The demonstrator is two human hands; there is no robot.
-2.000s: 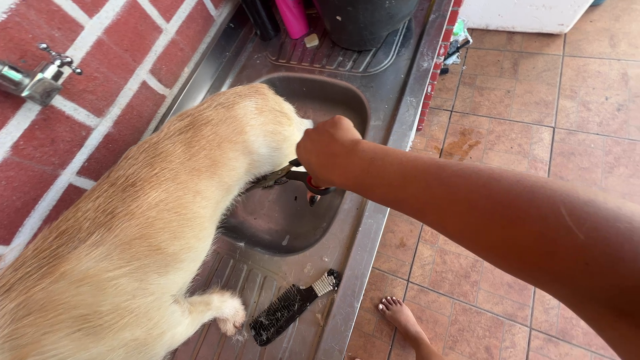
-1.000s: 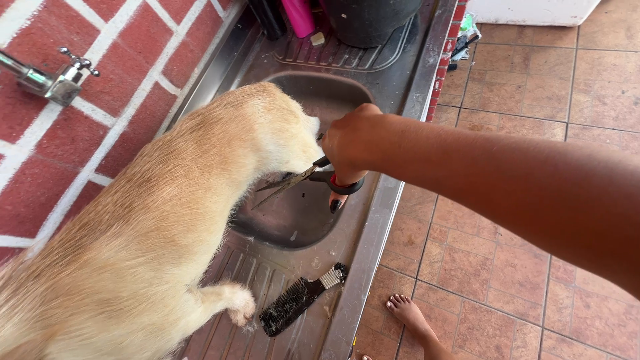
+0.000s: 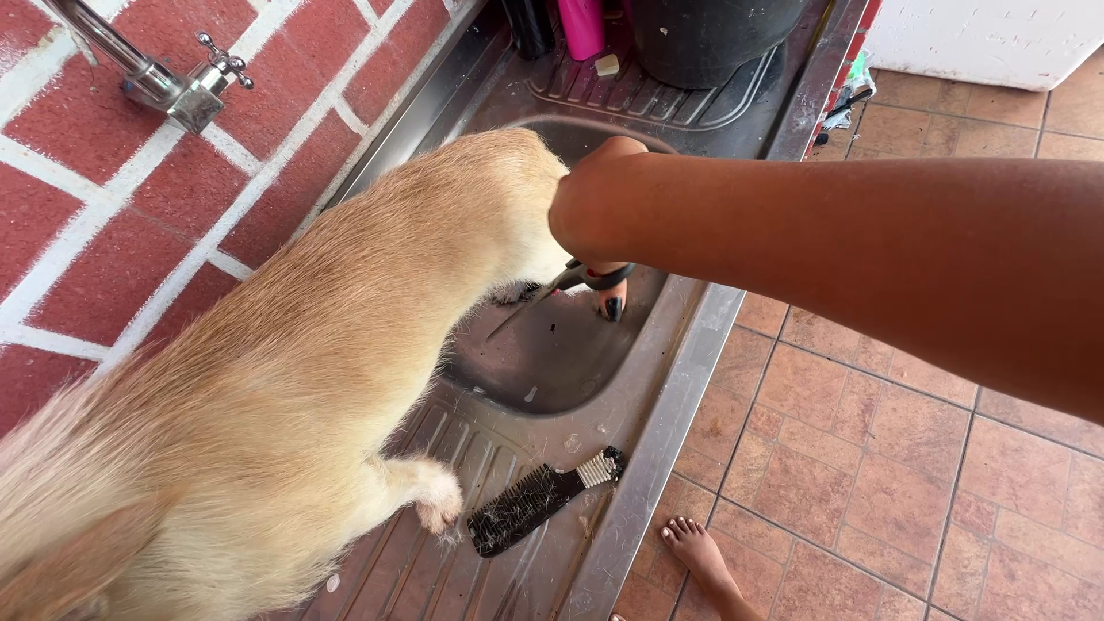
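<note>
From the right edge my right arm reaches over the sink, and my right hand [image 3: 604, 216] holds a pair of scissors [image 3: 552, 291] with dark handles. The thumb, with a dark nail, passes through one handle loop. The blades point down and left over the steel sink basin [image 3: 552, 371], close to the front part of a tan dog [image 3: 345, 293]. Its head is not visible, hidden beyond the body and my hand. One paw rests on the ribbed drainboard beside a black hairbrush [image 3: 526, 509] full of loose hair. My left hand is out of sight.
A metal tap [image 3: 194, 90] juts from the red brick wall [image 3: 198, 181]. A dark bucket [image 3: 711, 39], a pink bottle [image 3: 580, 26] and a black bottle [image 3: 528, 26] stand at the drainboard's far end. A bare foot [image 3: 703, 552] stands on the tiled floor [image 3: 862, 457].
The scissors, largely hidden by the dog and hand two seconds ago, now show more clearly with their blades angled down over the basin. The hairbrush lies in the same place.
</note>
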